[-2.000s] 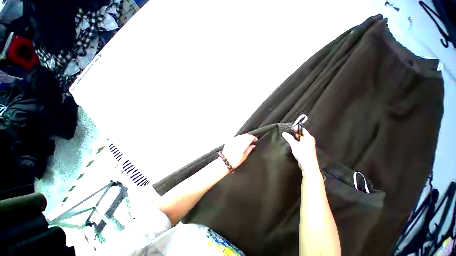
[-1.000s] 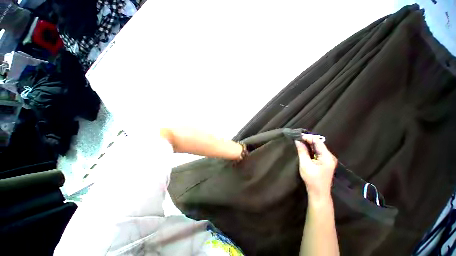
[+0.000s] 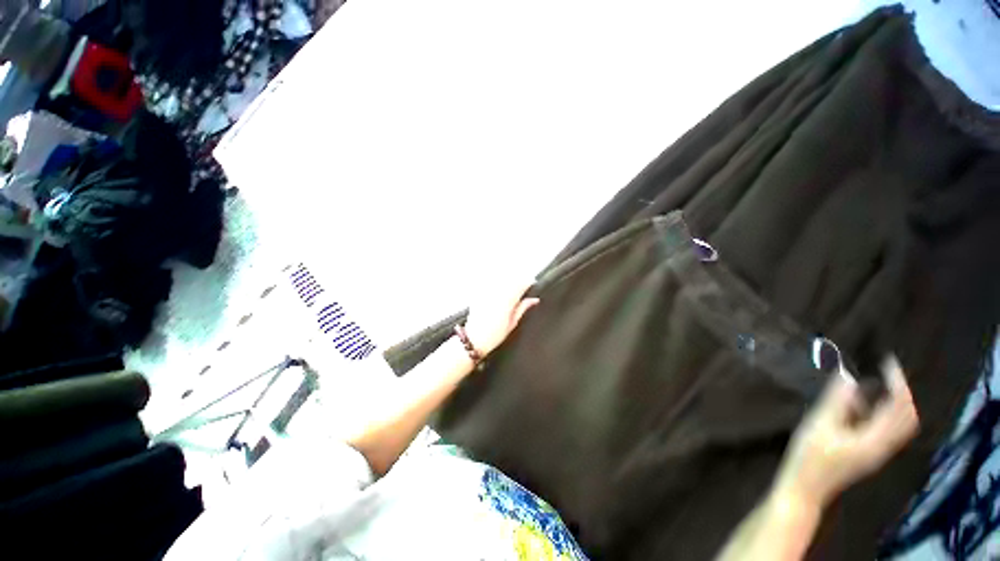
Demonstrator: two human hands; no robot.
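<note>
Dark olive-brown shorts lie with the waistband toward the upper right, on matching brown garments. White loops show at both waistband ends. A small pale spot shows mid-waistband. My left hand, a bracelet at its wrist, lies on the shorts' left side edge, gripping nothing that I can see. My right hand is blurred at the waistband's right end, beside the loop; its fingers are bent, and whether they pinch the cloth cannot be told.
The white table runs from the left to the top. Dark clothing heaps and a red object are at the left, rolled dark cloth at the lower left. Black hangers lie tangled at the lower right.
My right hand has left the waistband's upper left end and moved right and down to its other end. The waistband now lies spread out. My left hand has come back into view on the side edge.
</note>
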